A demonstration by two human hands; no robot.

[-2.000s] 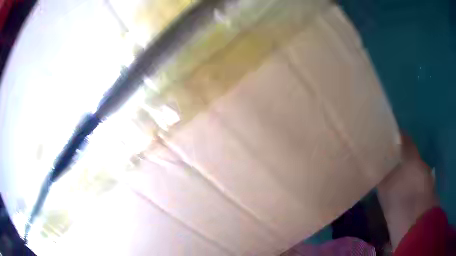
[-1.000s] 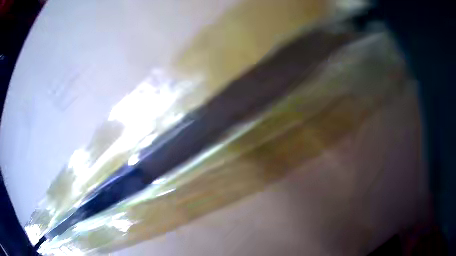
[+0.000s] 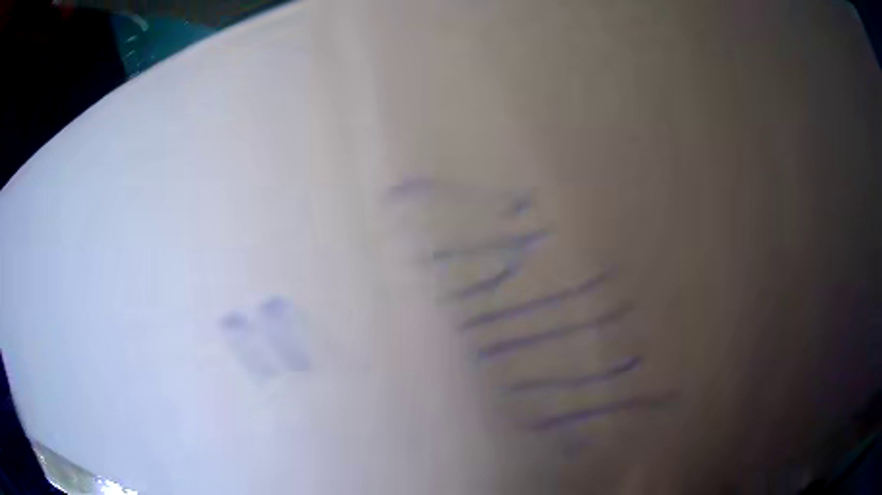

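Observation:
A large pale brown carton panel fills almost the whole head view, very close and blurred. Several dark handwritten pen strokes run across its middle, and two short faint marks are on its left part. A faint vertical crease or edge lies near the centre. A bit of shiny clear tape or film shows at the bottom left corner. Neither of my hands is in view.
A strip of green-blue floor shows at the top left beyond the carton's edge. Dark areas lie at the left rim and in the right corners, too dark to tell what they are.
The dark gap and yellowish tape bands that crossed the view are gone; a panel with pen strokes fills it now. My hand, seen at the right two seconds ago, is out of view.

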